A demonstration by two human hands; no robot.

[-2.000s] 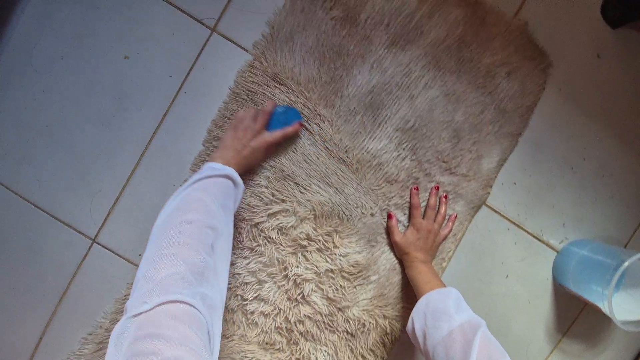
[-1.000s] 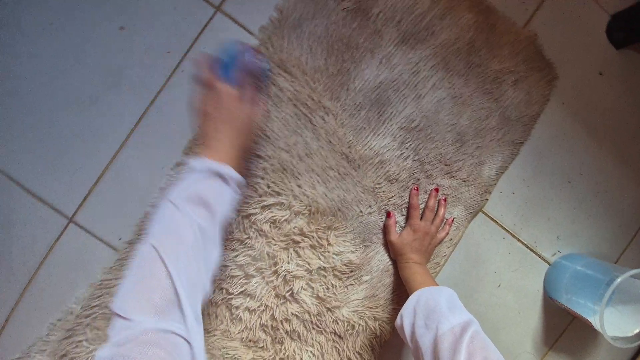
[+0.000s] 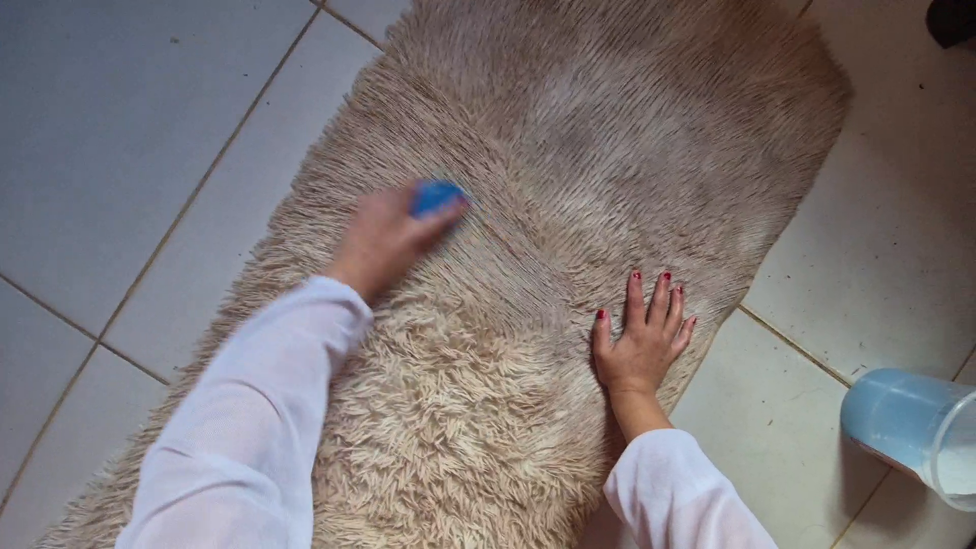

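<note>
A beige shaggy rug [image 3: 457, 412] lies on the floor, its pile combed flat in the upper part and tufted lower down. My left hand [image 3: 393, 236], slightly blurred, grips a blue brush-like tool [image 3: 436, 198] against the flattened pile left of the rug's middle. The underside of this tool is hidden. Spread flat near the rug's right edge is my right hand [image 3: 644, 339], pressing on the pile with nothing in it. White sleeves cover both forearms.
Pale floor tiles [image 3: 130, 152] with brown joints surround the rug. A translucent blue plastic container [image 3: 892, 419] with white contents stands on the tiles at the lower right. A dark object [image 3: 951, 21], cut off by the frame, is at the top right corner.
From the rug's upper left edge a second ago, my left hand has moved down and to the right with the blue tool. My right hand stays in place on the rug.
</note>
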